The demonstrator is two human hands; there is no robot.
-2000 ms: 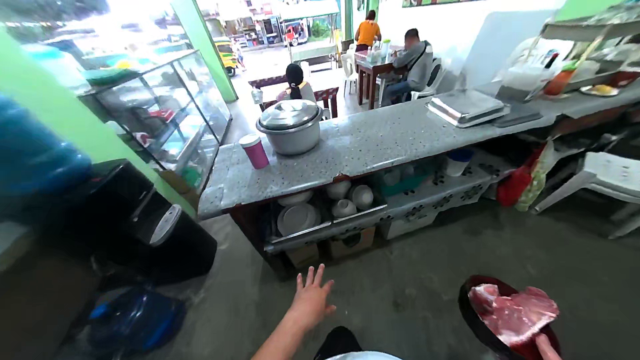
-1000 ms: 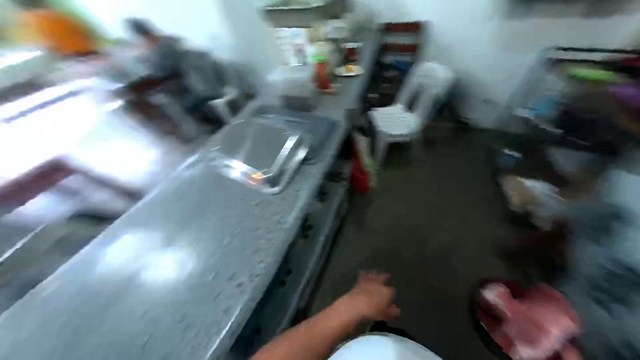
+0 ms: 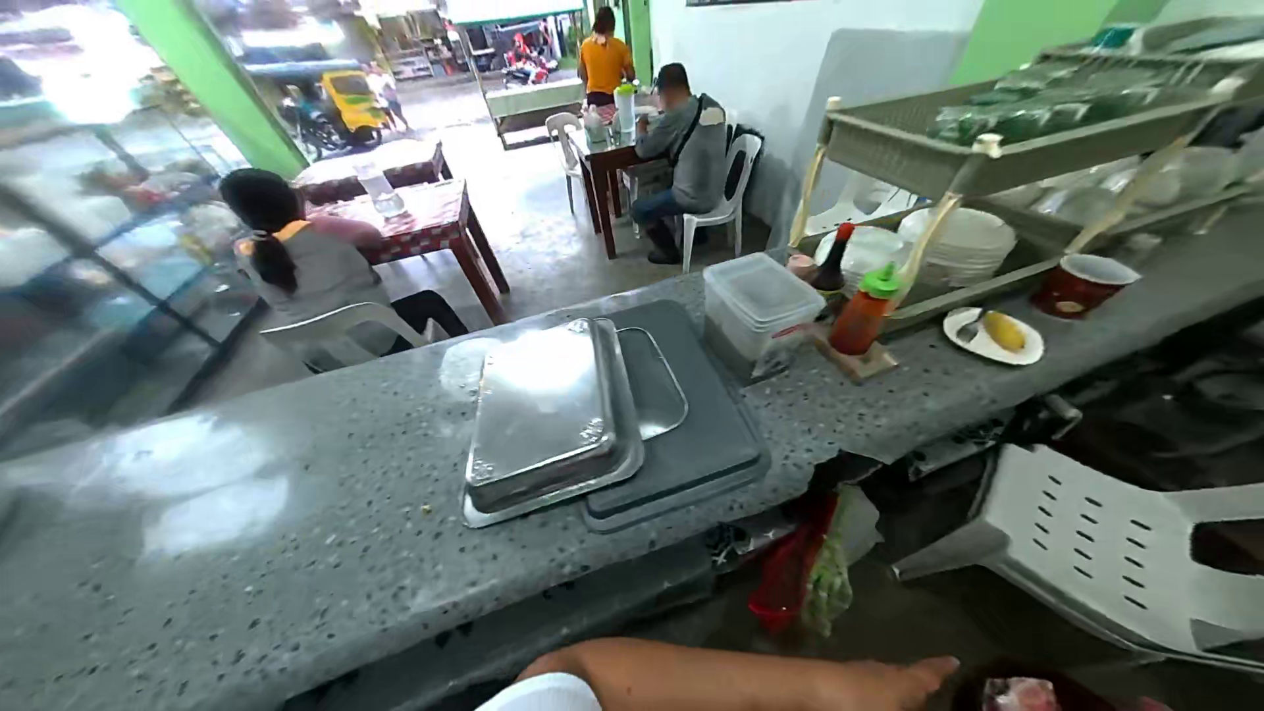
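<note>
At the bottom edge, a dark red bowl (image 3: 1062,687) is partly in view with raw meat (image 3: 1020,694) in it. Only a fingertip of my right hand (image 3: 1151,704) shows at the bowl's right side; the rest is cut off. My left forearm reaches across the bottom of the view, and my left hand (image 3: 904,681) is beside the bowl's left rim, fingers stretched out, nothing seen in it. Whether it touches the bowl cannot be told. Beyond my arm, an upturned metal tray (image 3: 543,405) overlaps a dark grey lid or tray (image 3: 681,454) on the counter.
The speckled stone counter (image 3: 326,494) bears clear plastic containers (image 3: 760,306), a sauce bottle (image 3: 864,311), a small plate (image 3: 1027,348) and a dish rack (image 3: 889,148). A white plastic chair (image 3: 1096,533) stands at right. Several people are beyond the counter, two seated at tables (image 3: 425,222).
The view has swung and moved closer to the counter. My left hand, earlier spread well left of the bowl, is now close beside it. The bowl has dropped mostly out of view.
</note>
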